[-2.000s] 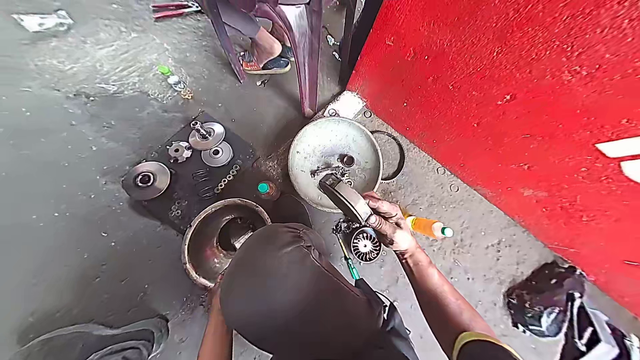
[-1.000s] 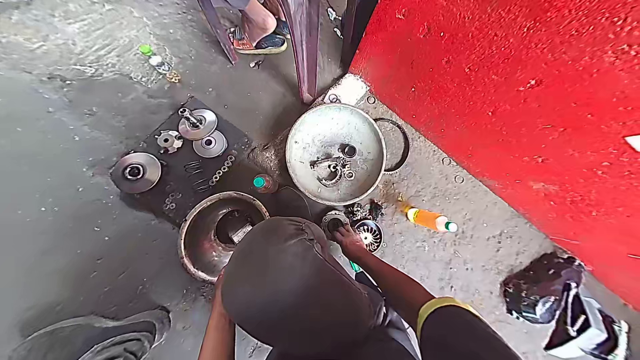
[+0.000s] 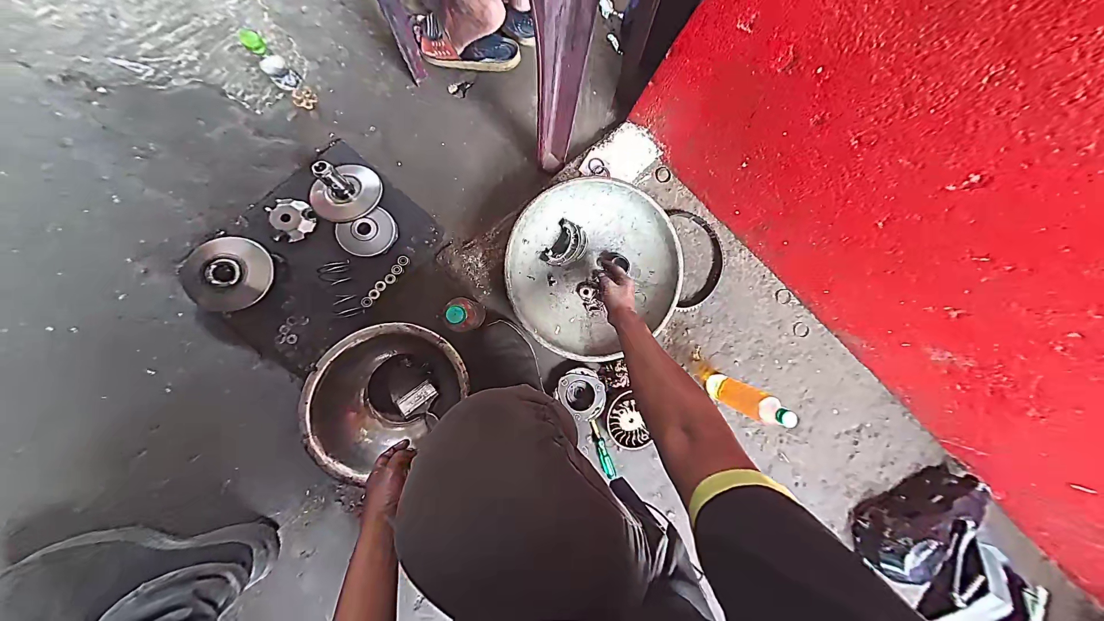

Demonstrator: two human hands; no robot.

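Note:
My right hand (image 3: 617, 291) reaches into a round metal basin (image 3: 526, 319), its fingertips at a small dark round part (image 3: 614, 262); whether they grip it cannot be told. A curved metal part (image 3: 565, 243) and a small greasy part (image 3: 589, 295) lie nearby in that basin. My left hand (image 3: 390, 474) is at the near rim of a deeper, rusty-edged metal bowl (image 3: 321, 371), its grip unclear. Inside the bowl is a grey block-shaped part (image 3: 417, 398). A finned fan wheel (image 3: 628, 421), a round metal housing (image 3: 580, 393) and a green-handled screwdriver (image 3: 604, 455) lie below the basin. A dark rounded covering hides the lower middle.
Metal discs (image 3: 231, 274), springs and small rollers (image 3: 385, 280) lie on a dark mat (image 3: 259, 323). A teal-capped bottle (image 3: 464, 314), a toothed belt (image 3: 712, 259) and a bottle of orange liquid (image 3: 742, 397) are near. Plastic chair legs (image 3: 561, 95), another person's shoes (image 3: 483, 53) and a red wall (image 3: 906, 216) border the area.
My right hand held a long metal part over the basin, was then down beside the fan wheel with that part released, and is now inside the basin. My left hand has come into view.

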